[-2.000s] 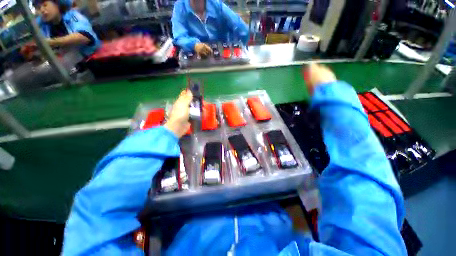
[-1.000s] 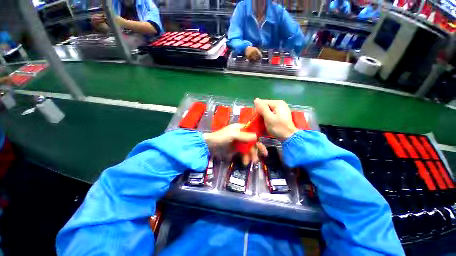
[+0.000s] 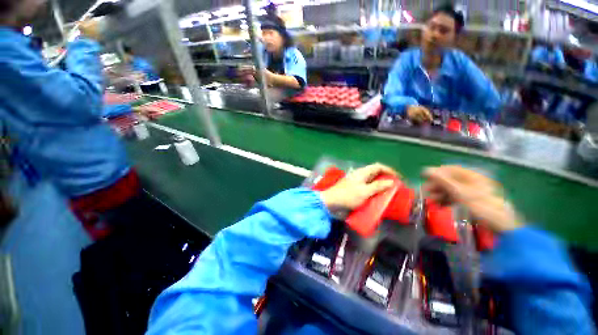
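Observation:
My left hand (image 3: 360, 190) is shut on a red cover (image 3: 370, 212) over the back row of the clear tray (image 3: 341, 292); whether a unit lies under that cover is hidden. My right hand (image 3: 473, 195) is blurred, above the right part of the tray, apart from the left hand; what it holds, if anything, cannot be told. Other red-faced pieces lie in the back row, one of them a red cover (image 3: 441, 221) between my hands. In the front row lie black units with white labels, such as the electronic unit (image 3: 384, 272). My right sleeve hides the tray's right end.
The green conveyor belt (image 3: 262, 142) runs beyond the tray. A small white item (image 3: 186, 150) lies on the dark green bench (image 3: 216, 183). A person (image 3: 59, 118) in blue stands at the left. Two people sit across the belt, near a stack with red covers (image 3: 330, 97).
The view has turned left, so the tray appears further right and a standing person shows at the left. My hands, together one second ago, are now apart; the left keeps a red cover.

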